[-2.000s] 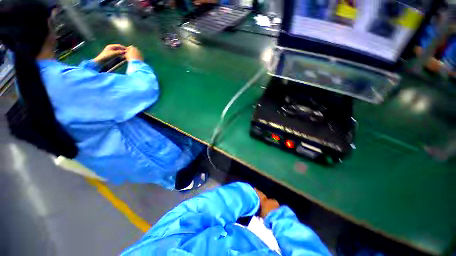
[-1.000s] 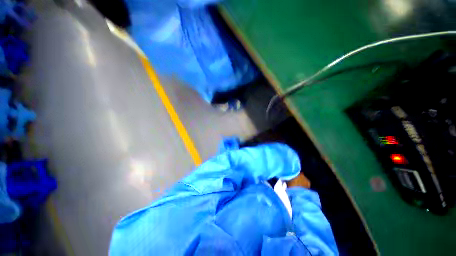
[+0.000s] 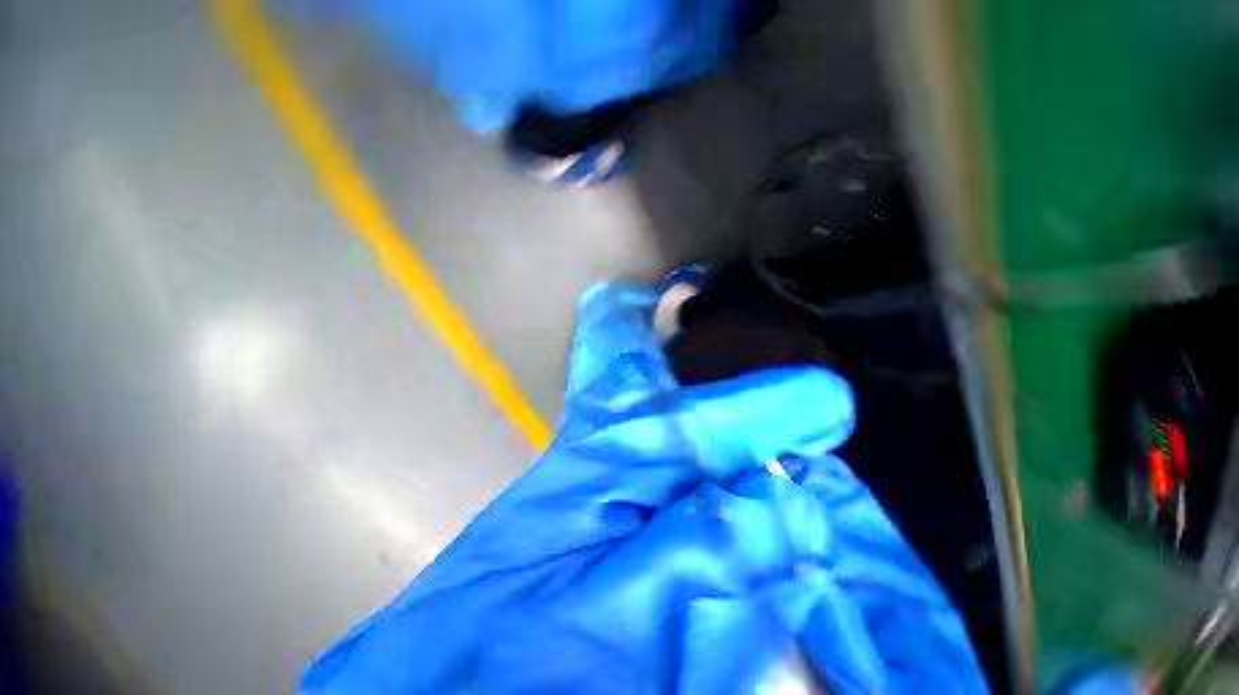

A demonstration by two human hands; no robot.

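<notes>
Neither of my hands shows. My bright blue sleeves (image 3: 734,428) are bent together in front of my body, and the hands are hidden at the cuffs. The black press fixture (image 3: 1135,468) is cut off by the right edge, blurred, with glowing red lights on its front. It sits on the green bench mat (image 3: 1067,149). A pale hose (image 3: 1087,283) runs across the mat to the bench edge.
Grey floor with a yellow line (image 3: 387,251) lies to the left. Another person's blue smock (image 3: 571,54) and shoe (image 3: 591,166) are at the top. Dark space lies under the bench edge (image 3: 999,448). A small blue patch shows at bottom right.
The view has turned down and left, so the fixture has shifted to the right edge and the screen and guard are gone. The bit of hand seen between my sleeves no longer shows.
</notes>
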